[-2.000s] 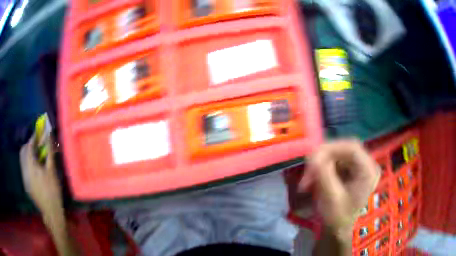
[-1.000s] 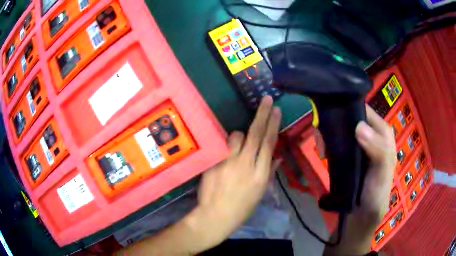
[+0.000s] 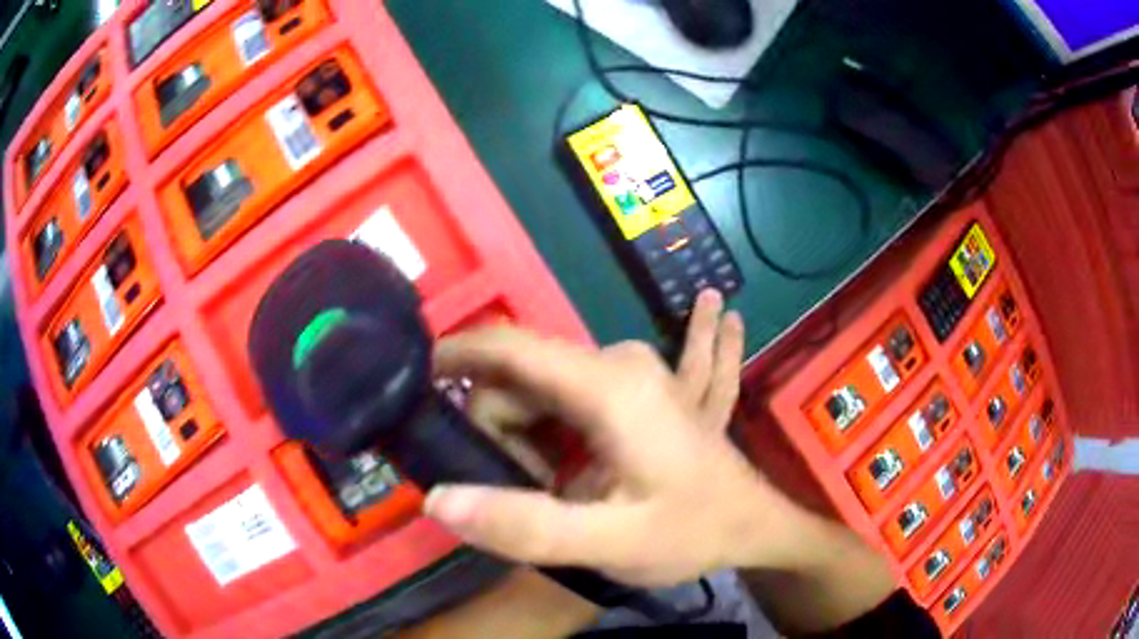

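Note:
My right hand [image 3: 612, 462] holds the black barcode scanner [image 3: 337, 350] above the red foam tray [image 3: 537, 293]. Its green light shows, and its head hides part of a pocket with a white label sheet [image 3: 391, 243] and an orange coverless phone [image 3: 356, 493] below. A keypad phone [image 3: 656, 212] lies face up on the bench right of the tray, yellow screen up. My left hand [image 3: 708, 356] is mostly hidden behind my right hand; its extended fingertips touch the keypad phone's lower end. Another white label sheet [image 3: 240, 534] lies in the bottom-left pocket.
A second tray [image 3: 799, 418] of orange phones stands lower right, with a keypad phone [image 3: 959, 281] at its top. Black cable loops [image 3: 749, 187], a mouse [image 3: 710, 19] on a white sheet [image 3: 637, 38] and a dark object [image 3: 893, 125] are on the bench. A monitor edge [image 3: 1093, 19] shows top right.
Two seconds ago my left hand was at the far left with a yellow-screened item. The scanner has swung left from beside the keypad phone to above the foam tray. My left fingertips remain at the phone.

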